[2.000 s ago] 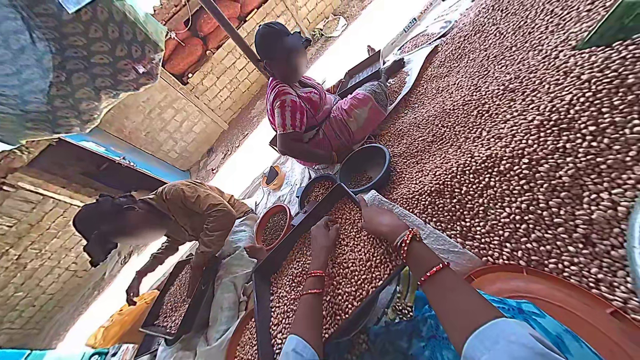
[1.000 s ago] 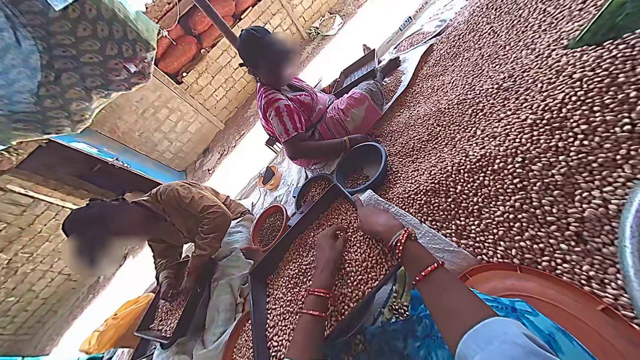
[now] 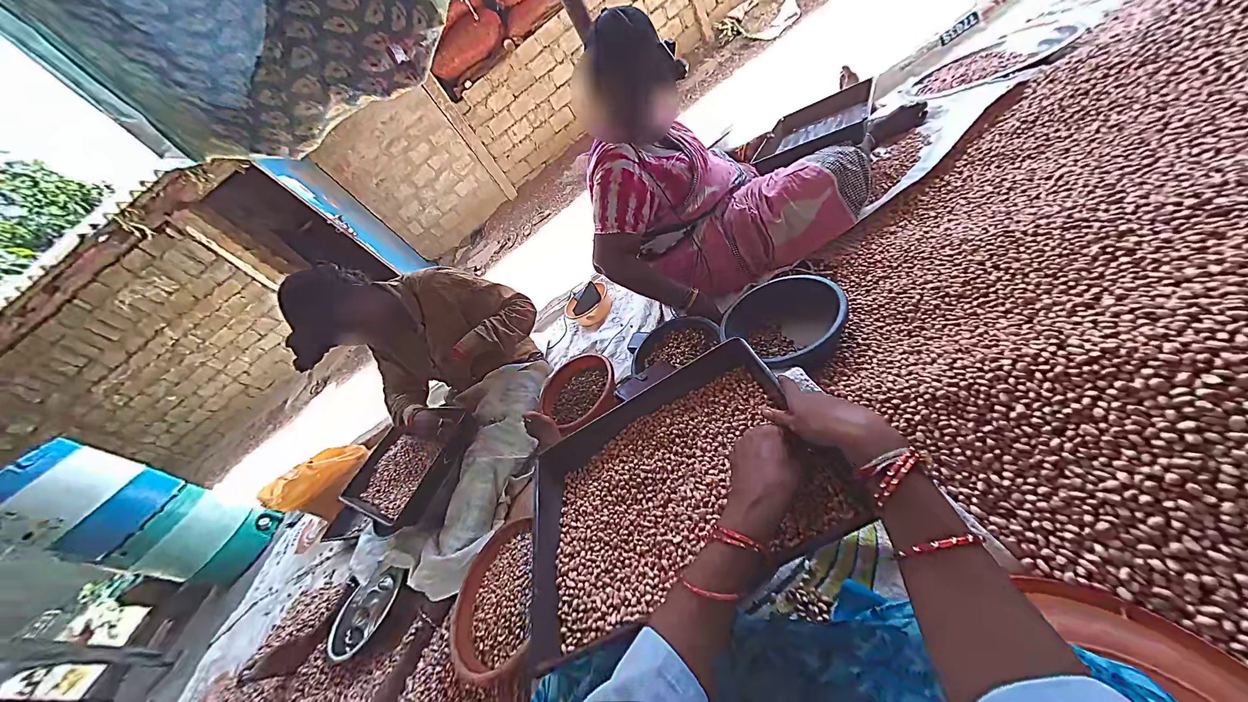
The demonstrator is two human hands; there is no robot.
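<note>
A dark rectangular tray full of small brown nuts, which look like shelled peanuts, rests tilted across my lap. My left hand is over the nuts near the tray's right side, its fingers curled down; what is between them is hidden. My right hand lies at the tray's upper right corner, with the thumb by the rim; its other fingers are partly hidden, and its grip is unclear. Beaded red bracelets circle both wrists. Just beyond the tray stand a dark blue basin, a dark bowl and a terracotta-coloured bowl, each holding nuts.
A large heap of nuts spreads along the right. One person sits beyond the basins; another bends over a tray at left. A round orange-brown tub is at lower right, another left of my tray.
My left hand has moved closer to my right hand at the tray's corner. The person beyond the basins has turned their head. The view has shifted somewhat.
</note>
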